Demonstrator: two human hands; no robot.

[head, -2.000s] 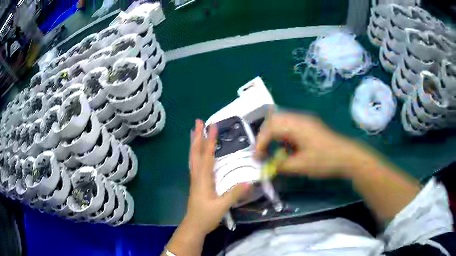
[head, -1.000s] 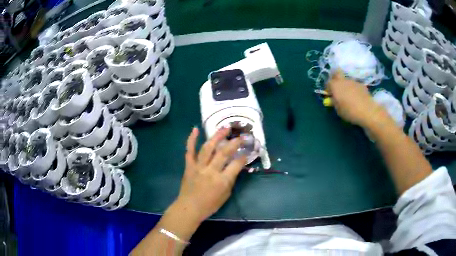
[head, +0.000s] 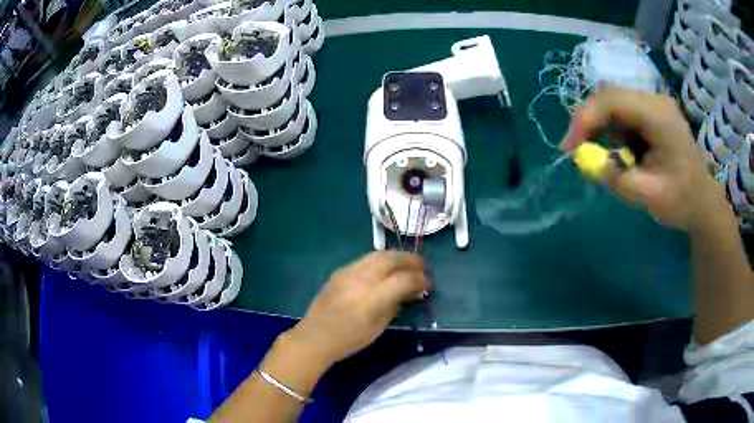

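A white camera body (head: 376,136) lies on the bench with its round cavity open towards me, a silver motor (head: 433,193) inside. Its black lens panel (head: 415,96) faces up and its mounting arm (head: 477,73) points to the upper right. My left hand (head: 364,299) is just below the cavity, its fingers closed on the wire harness (head: 417,227), whose plugs hang below. My right hand (head: 653,157) is raised at the right with yellow-gripped tweezers (head: 602,160). A thin translucent sealing ring (head: 537,211), blurred, hangs from near its fingertips.
Stacked white covers (head: 153,178) fill the left, and more stacks (head: 719,78) stand at the far right. A tangled pile of sealing rings (head: 616,66) lies behind my right hand. A black cable (head: 513,157) lies right of the body. A blue bin (head: 165,355) is below left.
My left hand has left the cavity and taken hold of the wires below it. My right hand has come away from the ring pile with a ring. The cavity now shows open.
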